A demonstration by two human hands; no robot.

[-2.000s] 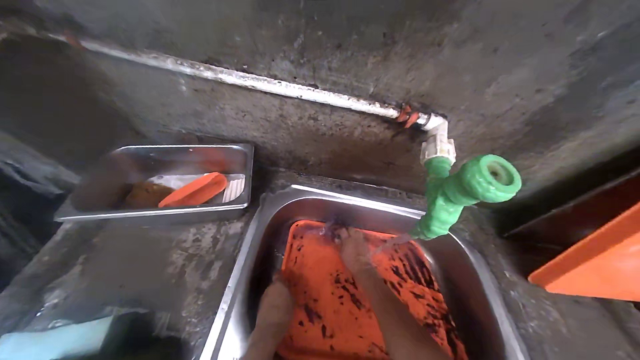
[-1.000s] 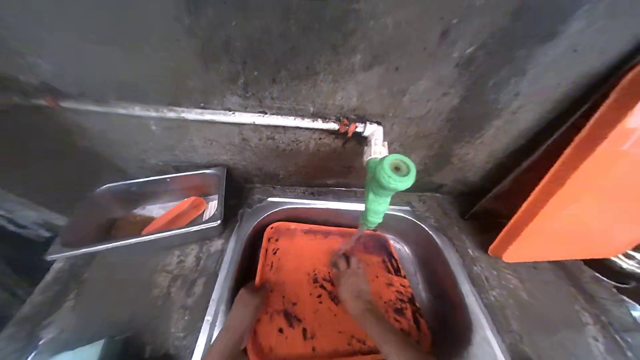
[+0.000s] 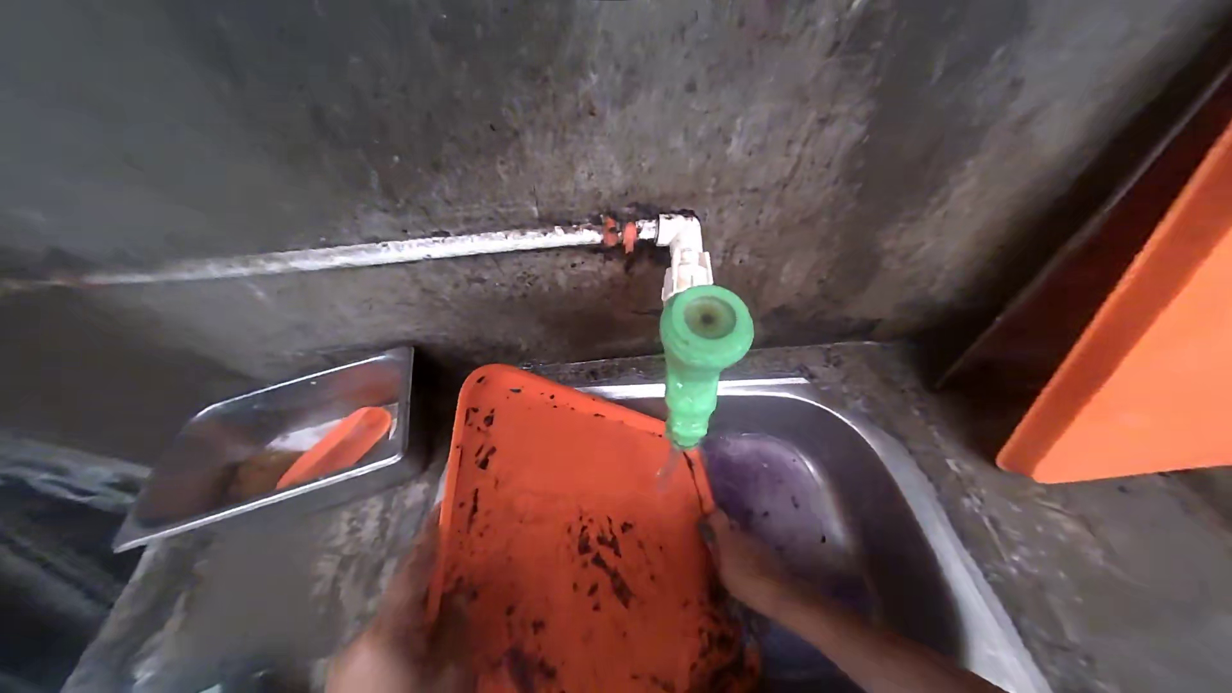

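An orange plastic tray (image 3: 558,520) with dark specks and smears is tilted up over the left part of a steel sink (image 3: 866,500). My left hand (image 3: 404,616), somewhat blurred, grips the tray's left edge. On the right edge, my right hand (image 3: 736,558) holds the rim, its fingers partly hidden. A green plastic tap (image 3: 693,366) stands above the tray's upper right corner, and a thin stream of water falls from it onto the tray. Purplish water or stain with dark bits shows in the sink's bottom.
A steel pan (image 3: 385,467) holding an orange-handled thing (image 3: 337,448) sits on the worn counter (image 3: 260,577) at the left. A white pipe (image 3: 433,247) runs along the concrete wall to the tap. More orange trays (image 3: 1145,385) lean at the right.
The tray, lying in the sink before, is now raised and tilted, shifted left. My right hand has moved from the tray's surface to its right edge. The sink's bottom now shows.
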